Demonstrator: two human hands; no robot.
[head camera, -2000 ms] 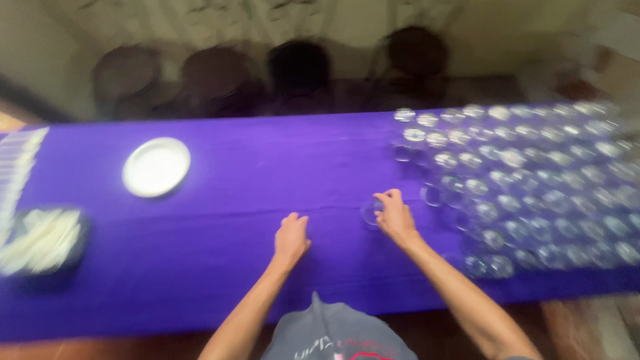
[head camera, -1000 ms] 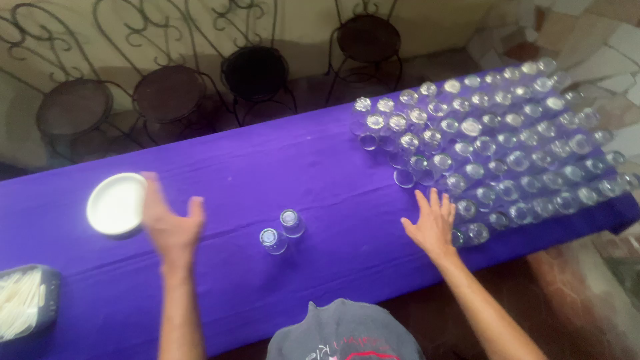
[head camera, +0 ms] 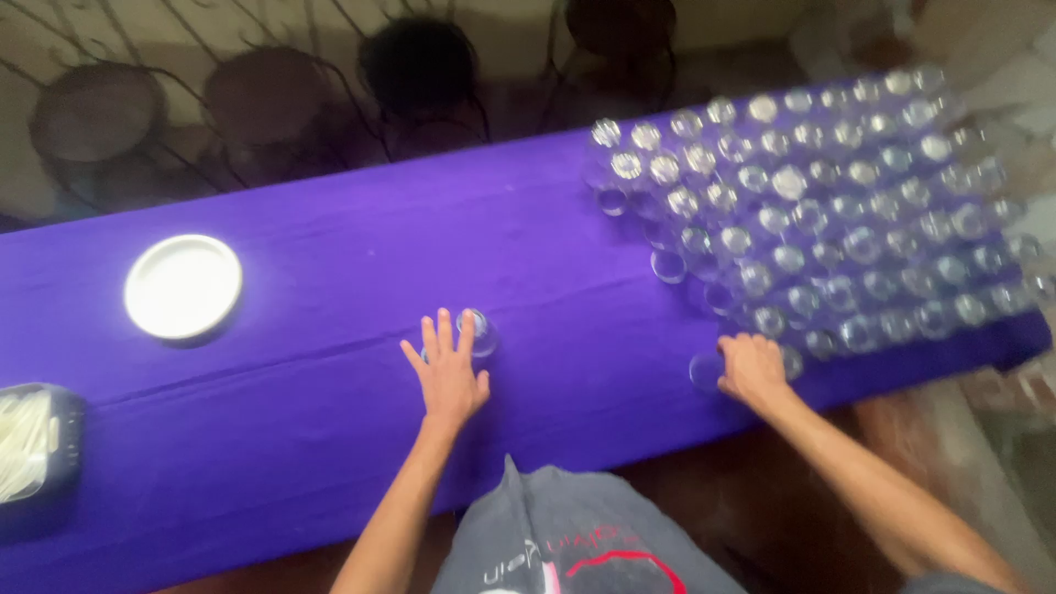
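Note:
My left hand (head camera: 450, 379) is spread, palm down, over two upside-down drinking glasses near the middle of the purple tablecloth (head camera: 528, 247). One clear glass (head camera: 480, 334) shows beyond its fingertips; the other is mostly hidden under the fingers, and contact is unclear. My right hand (head camera: 752, 370) is closed around a clear glass (head camera: 706, 372), whose round rim shows to the left of the fingers, at the near left corner of many glasses (head camera: 862, 243) in rows. Some glasses at the left edge of the rows show open rims, such as one glass (head camera: 668, 266).
A stack of white plates (head camera: 183, 286) is on the left part of the table. A dark container of pale plastic utensils (head camera: 29, 441) sits at the left edge. Several metal chairs (head camera: 264, 99) with round seats stand beyond the far table edge.
My left hand has moved from beside the white plates to above the two glasses. The right hand, spread at the near left of the rows before, is now closed on a glass.

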